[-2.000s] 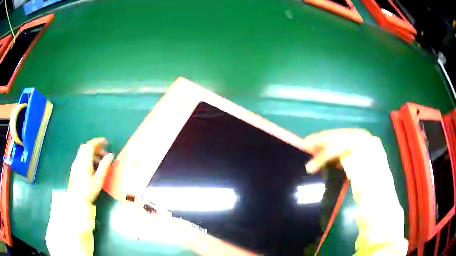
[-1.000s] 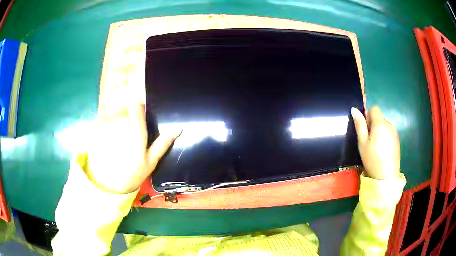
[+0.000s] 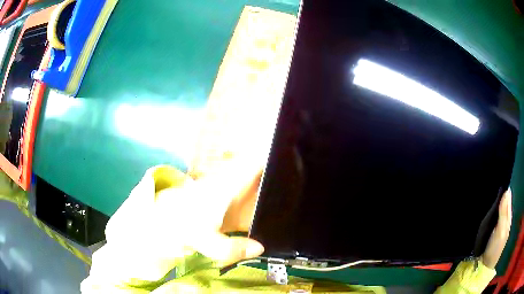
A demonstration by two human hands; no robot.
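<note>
The laptop display assembly (image 3: pixel 379 172) is raised close to the camera, its glossy black face towards me with a lamp reflection on it. My left hand (image 3: pixel 201 224) grips its lower left corner, thumb on the front edge. My right hand (image 3: pixel 501 229) holds its lower right edge, partly hidden behind it. A display cable (image 3: pixel 339 266) and a small metal hinge (image 3: pixel 277 272) show along the lower edge. The pale foam tray (image 3: pixel 247 86) lies on the mat behind the panel, mostly hidden by it.
A blue tape dispenser (image 3: pixel 77 49) with a tape roll (image 3: pixel 57 26) is at the upper left on the green mat (image 3: pixel 149 69). An orange tray with a black screen (image 3: pixel 29 86) is at the far left. A black bin (image 3: pixel 63 209) is at the lower left. Orange trays show at the right edge.
The display assembly has been lifted out of its foam tray towards the camera. My hands have moved to its lower corners, and the view has turned.
</note>
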